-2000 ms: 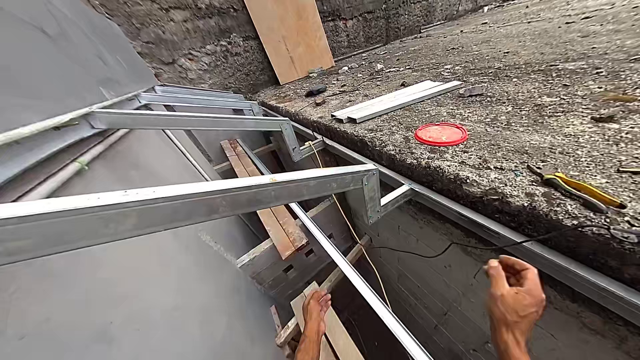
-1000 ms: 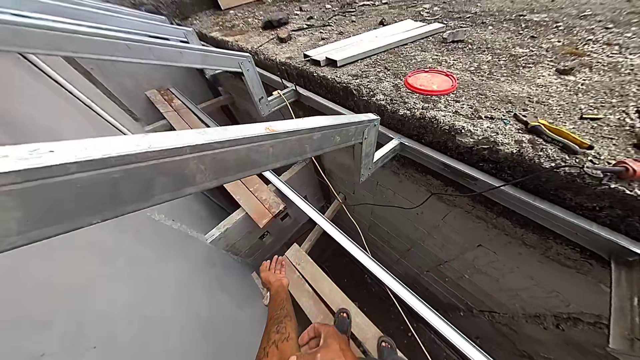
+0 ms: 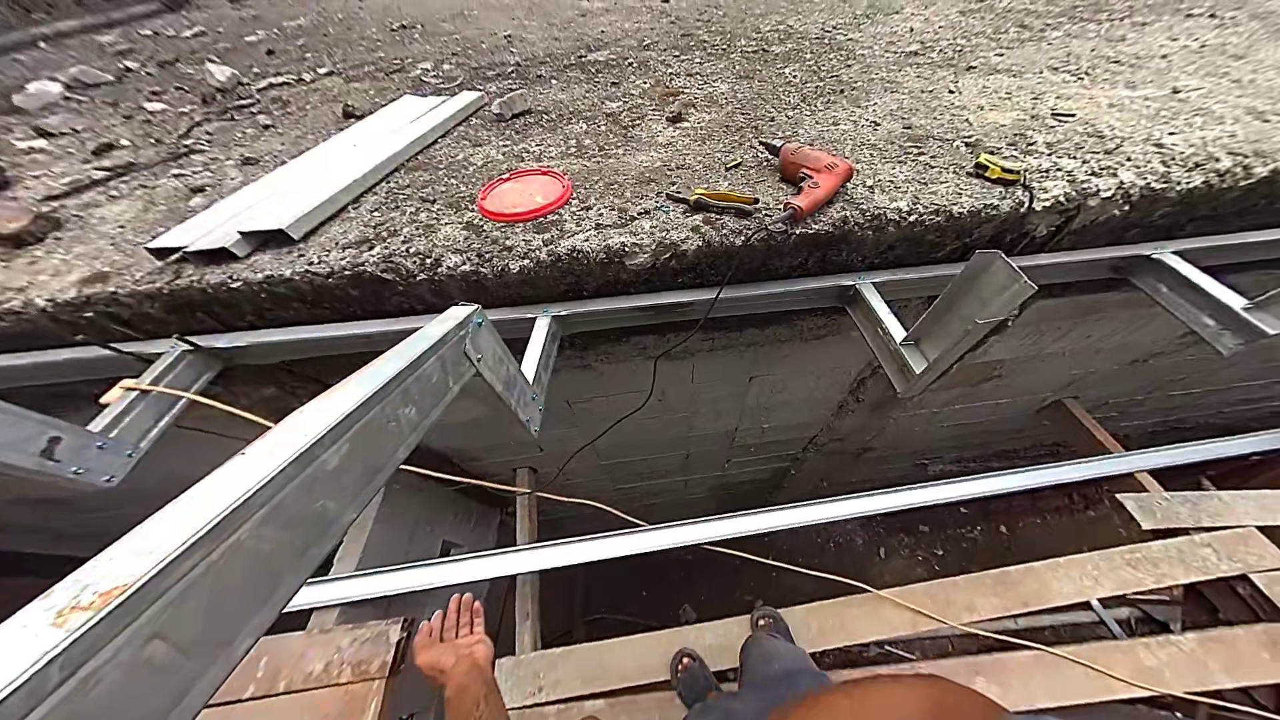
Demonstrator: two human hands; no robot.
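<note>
Palm up with its fingers extended, my left hand (image 3: 456, 640) is empty, low and left of centre, beside the end of a wooden plank (image 3: 310, 662). Just above its fingertips runs a long, thin metal channel (image 3: 700, 532). A large galvanized metal beam (image 3: 250, 490) slants past on the left, its far end joined by a screwed bracket to the metal rail (image 3: 640, 310) along the concrete edge. My right hand is not visible; a blurred arm or body part crosses the bottom edge. My sandalled feet stand at the long wooden boards (image 3: 940, 590).
On the rough concrete ledge lie metal channel pieces (image 3: 330, 170), a red plastic lid (image 3: 525, 194), pliers (image 3: 715, 202), a red power drill (image 3: 815, 178) and a yellow tape measure (image 3: 998, 169). A dark cord and a pale rope (image 3: 800, 570) cross the deep gap below.
The view has swung to the right, bringing the whole drill and the tape measure into sight. My right hand, visible in both earlier frames, is out of view now.
</note>
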